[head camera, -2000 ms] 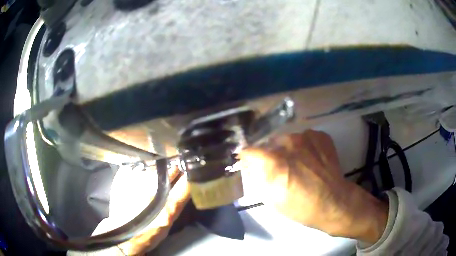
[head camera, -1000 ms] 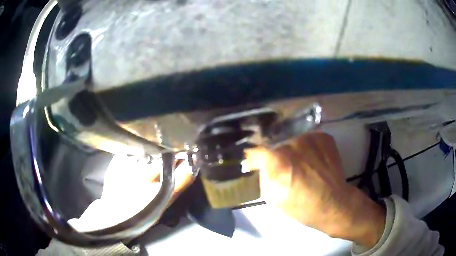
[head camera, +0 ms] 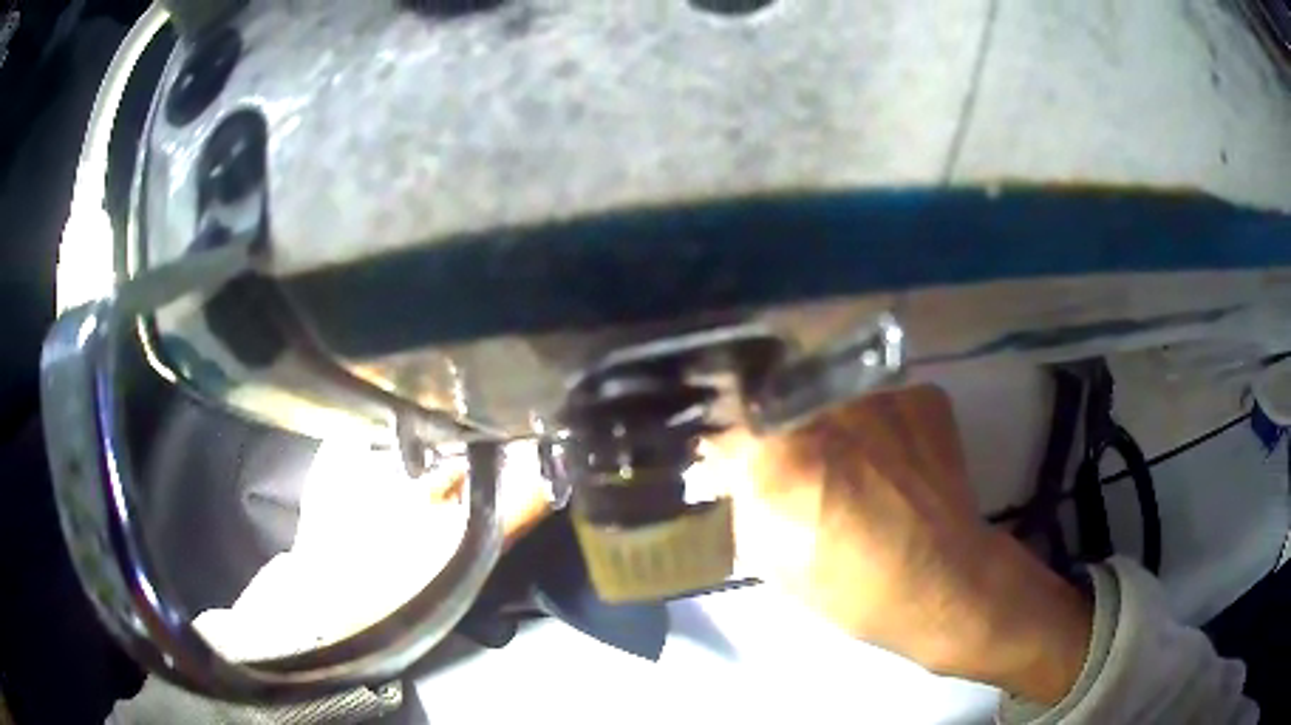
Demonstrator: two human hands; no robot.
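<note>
Dark fabric (head camera: 609,620) lies on the white machine bed below the tan ribbed tension knob (head camera: 656,552), with a pointed flap towards me. My right hand (head camera: 878,524) is right of the knob, its fingertips hidden behind the knob and in glare. My left hand (head camera: 411,524) is behind the curved shiny bar (head camera: 128,538), mostly washed out by the lamp. The needle area is hidden by the machine head and glare, so I cannot tell what the fingers grip.
The off-white machine head (head camera: 595,128) with its blue stripe fills the upper view. Black-handled shears (head camera: 1090,467) lie on the bed at the right, beside my right wrist. A bright tube lamp (head camera: 88,241) stands at far left. A small blue and white item (head camera: 1270,425) is at the right edge.
The view has shifted, so the machine head sits lower and further right than two seconds ago. The fabric flap shows further left relative to the knob. My right hand keeps nearly the same pose.
</note>
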